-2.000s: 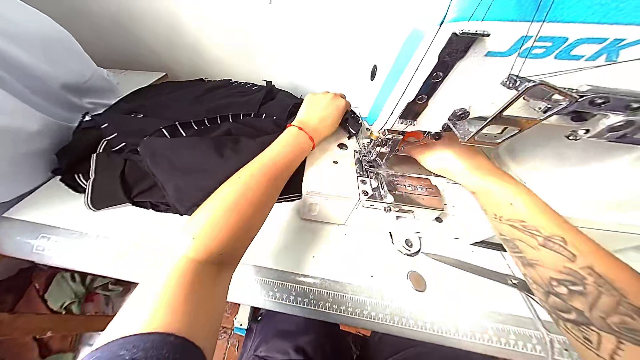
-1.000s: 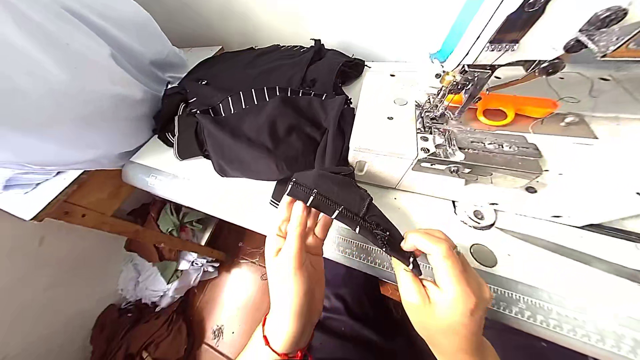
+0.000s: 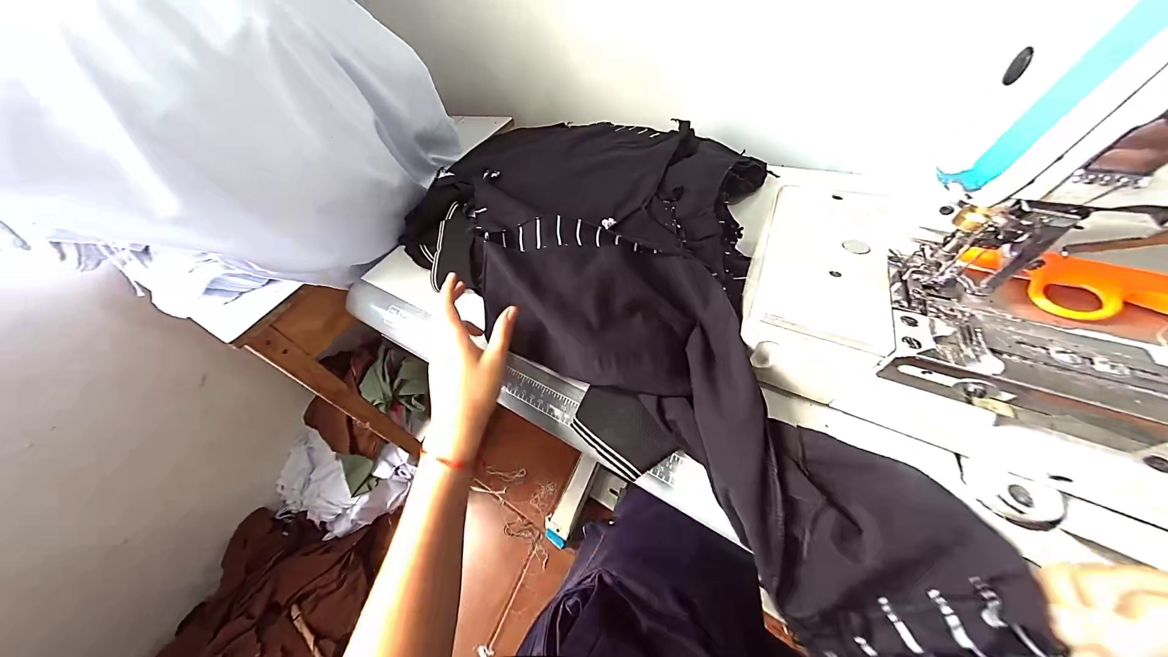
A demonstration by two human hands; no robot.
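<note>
A black garment [image 3: 602, 310] with white stitches along its seams lies heaped on the sewing table [image 3: 538, 388], one part stretched down to the lower right. My right hand [image 3: 1109, 607], blurred and cut off by the frame edge, holds that stitched end. My left hand [image 3: 465, 365], with a red string at the wrist, is spread beside the garment's left side, over the table's front edge, holding nothing. To the right stands the sewing machine [image 3: 967, 283], its needle area away from both hands.
Orange-handled scissors [image 3: 1077, 287] lie behind the machine's needle area. Pale fabric [image 3: 219, 137] hangs at the left. Below the table, brown cloth [image 3: 283, 575] and white scraps [image 3: 328, 484] lie in a heap. A wall rises behind the table.
My left hand has let go of the stitched edge and moved left. My right hand has drawn the stitched end to the lower right. The view has swung left since the earliest frame.
</note>
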